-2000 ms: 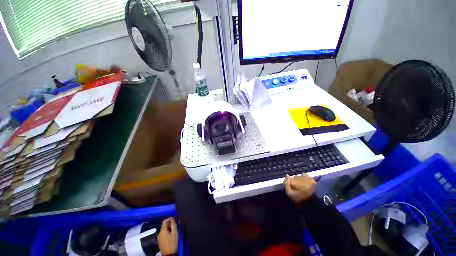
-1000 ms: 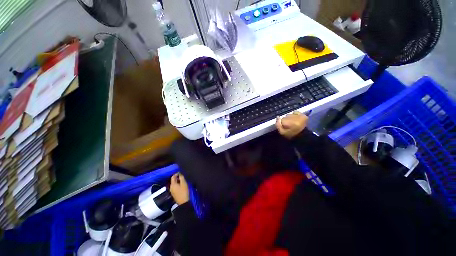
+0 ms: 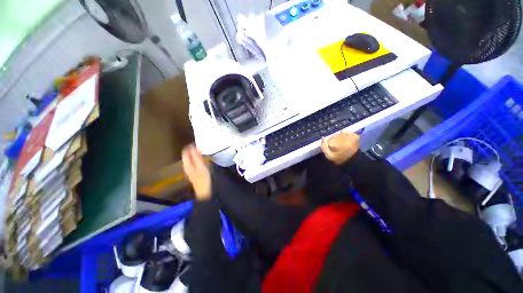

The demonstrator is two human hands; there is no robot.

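A white-and-black security camera [image 3: 233, 102] sits on the perforated work plate [image 3: 281, 110] at the left of the white machine top. My left hand [image 3: 196, 170] is raised just left of the machine's front left corner, fingers apart, blurred, with nothing in it. My right hand [image 3: 340, 147] rests at the front edge of the keyboard tray [image 3: 298, 158], its fingers curled, with nothing visible in it. The black keyboard [image 3: 332, 122] lies in the tray. Crumpled white plastic [image 3: 250, 156] lies at the keyboard's left end.
A blue crate [image 3: 103, 260] of cameras stands lower left, another blue crate [image 3: 481, 123] with cameras at right. Flattened cartons [image 3: 54, 166] lie on the green table [image 3: 106, 166]. A bottle [image 3: 195, 46], papers [image 3: 252, 43], and a mouse [image 3: 362, 42] are on the machine top.
My left hand has risen from the left crate's edge to beside the machine's front left corner. My right hand stays at the tray edge. The view has tilted down since the first frame.
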